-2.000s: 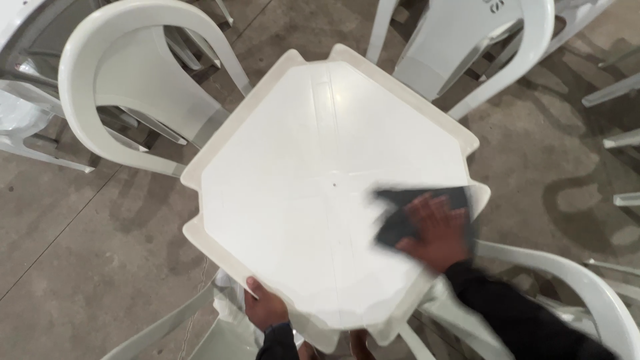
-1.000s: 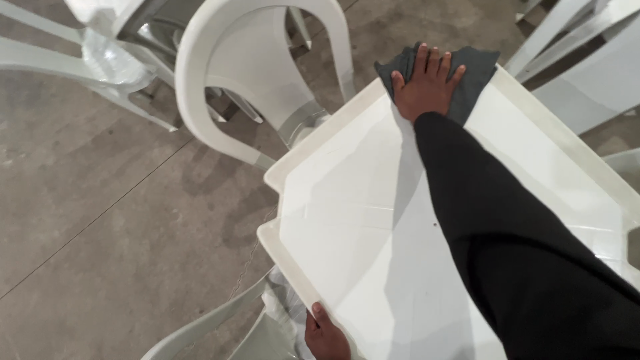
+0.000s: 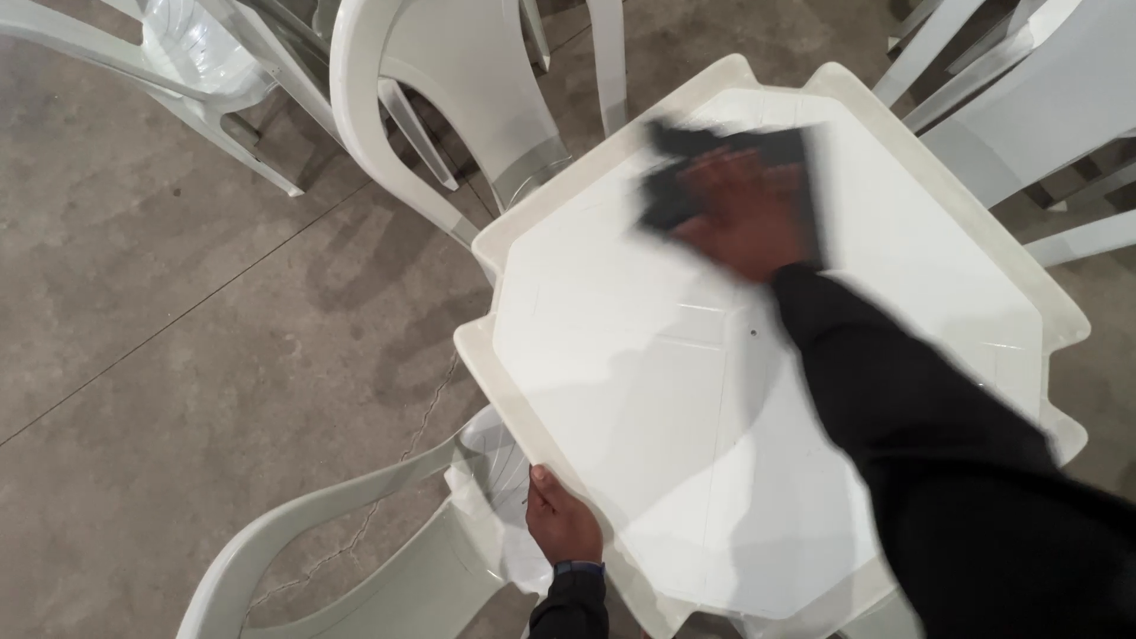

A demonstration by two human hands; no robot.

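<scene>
A white plastic table (image 3: 612,355) with notched corners fills the middle and right of the head view. My right hand (image 3: 744,213), blurred by motion, lies flat with fingers spread on a dark grey cloth (image 3: 670,191), pressing it to the tabletop near the far left edge. The black sleeve of that arm crosses the right half of the table. At the near left edge my left hand (image 3: 564,519) grips the table's rim, its thumb by the edge and its other fingers hidden below.
White plastic armchairs stand around the table: one at the far left side (image 3: 461,71), one at the near left (image 3: 382,577), one at the upper right (image 3: 1038,106). Another chair (image 3: 204,62) is at the upper left. The floor is grey concrete with a crack.
My right hand and the cloth have come back from the table's far corner toward its middle. My left hand still holds the near left rim. The view has shifted.
</scene>
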